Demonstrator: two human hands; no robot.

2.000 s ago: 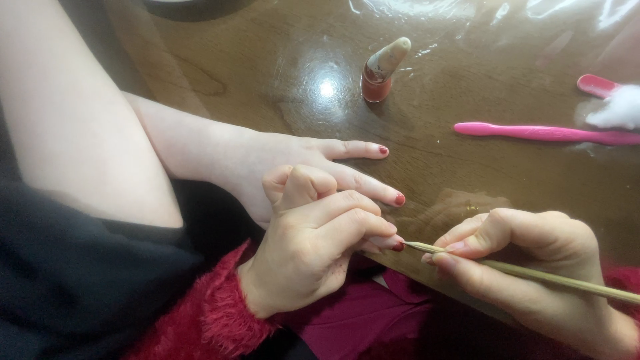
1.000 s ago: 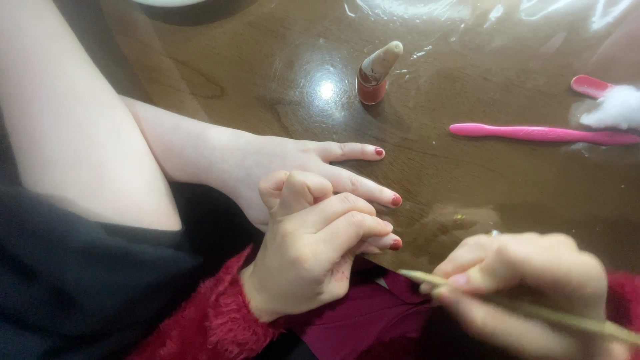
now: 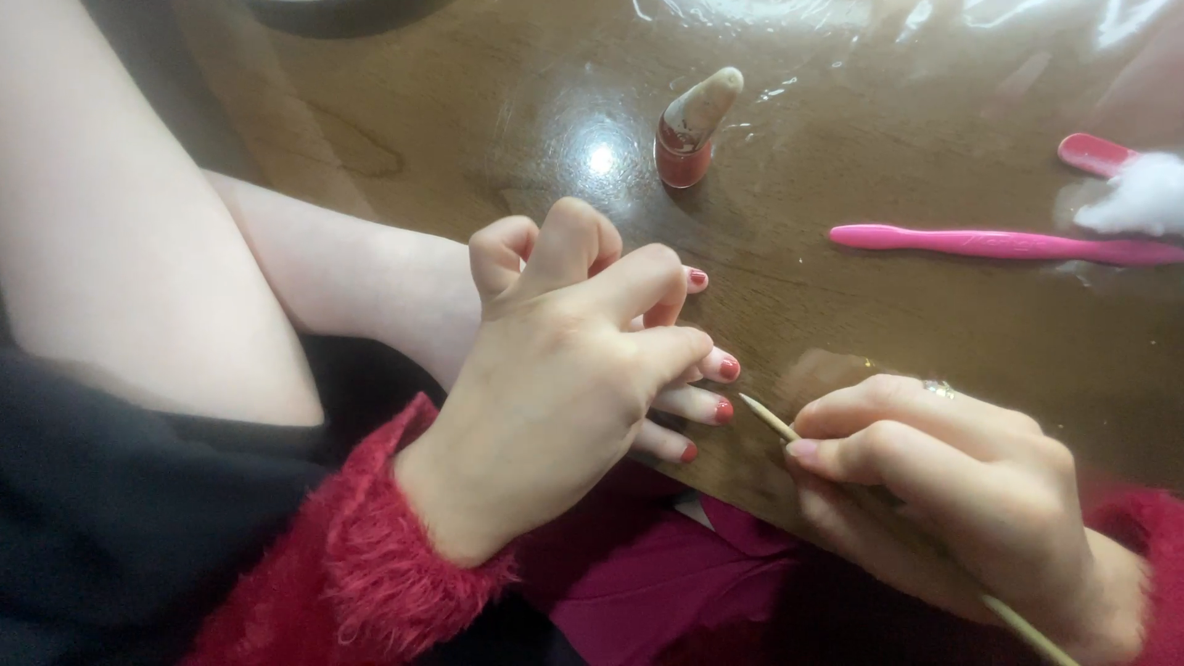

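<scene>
My left hand (image 3: 564, 379) lies over the fingers of another person's hand (image 3: 689, 402), whose red-painted nails show past my fingers. It holds one of those fingers, partly hidden beneath my palm. My right hand (image 3: 943, 490) grips a thin pointed wooden stick (image 3: 768, 418) between thumb and fingers. The stick's tip is just right of a painted nail, with a small gap between them. A nail polish bottle (image 3: 684, 162) with red polish and a worn pale cap stands upright beyond both hands.
A pink plastic handle (image 3: 962, 242) lies at the right on the brown wooden table (image 3: 388, 102), which has a glossy clear cover. Behind it, white cotton (image 3: 1142, 196) touches a red flat-ended object (image 3: 1094, 154). The other person's forearm (image 3: 361, 268) reaches in from the left.
My left hand has shifted over the other person's fingers and covers more of them. In my right hand, the stick has swung away from the nail it touched two seconds ago, then come near the nails again.
</scene>
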